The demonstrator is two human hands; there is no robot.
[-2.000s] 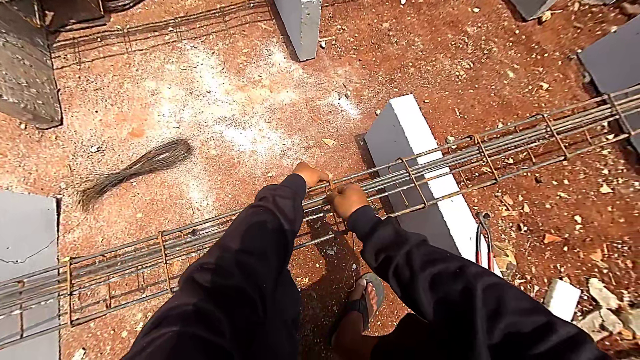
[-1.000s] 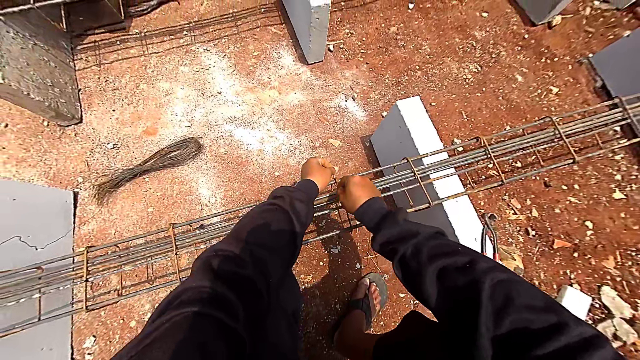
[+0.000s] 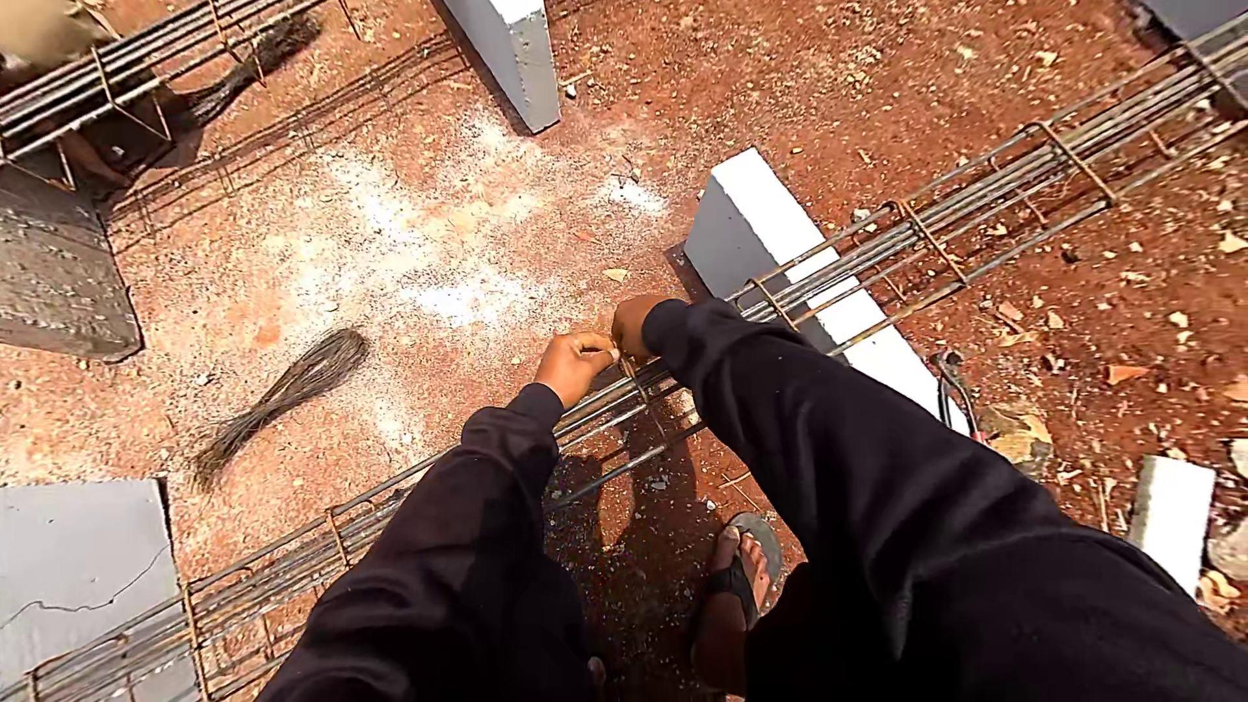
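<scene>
A long rebar cage (image 3: pixel 936 239) of steel bars with square stirrups runs diagonally from lower left to upper right, crossing a grey block with a white top (image 3: pixel 780 234). My left hand (image 3: pixel 573 366) is at a stirrup on the cage's far side, thumb and forefinger pinched together; whatever lies between them is too small to tell. Right beside it, my right hand (image 3: pixel 636 327) is bent over the same spot, its fingers mostly hidden. A bundle of thin tie wire (image 3: pixel 283 400) lies on the red soil beyond the cage.
Another rebar cage (image 3: pixel 107 78) rests at upper left near a concrete block (image 3: pixel 58 263), with part of a person behind it. A grey block (image 3: pixel 517 58) stands at the top. A cracked grey slab (image 3: pixel 78 575) is at lower left. A tool (image 3: pixel 955 390) lies beside the white-topped block.
My hands have come closer together on the cage, the right hand now higher and turned over the stirrup. Part of a person has come into view at upper left.
</scene>
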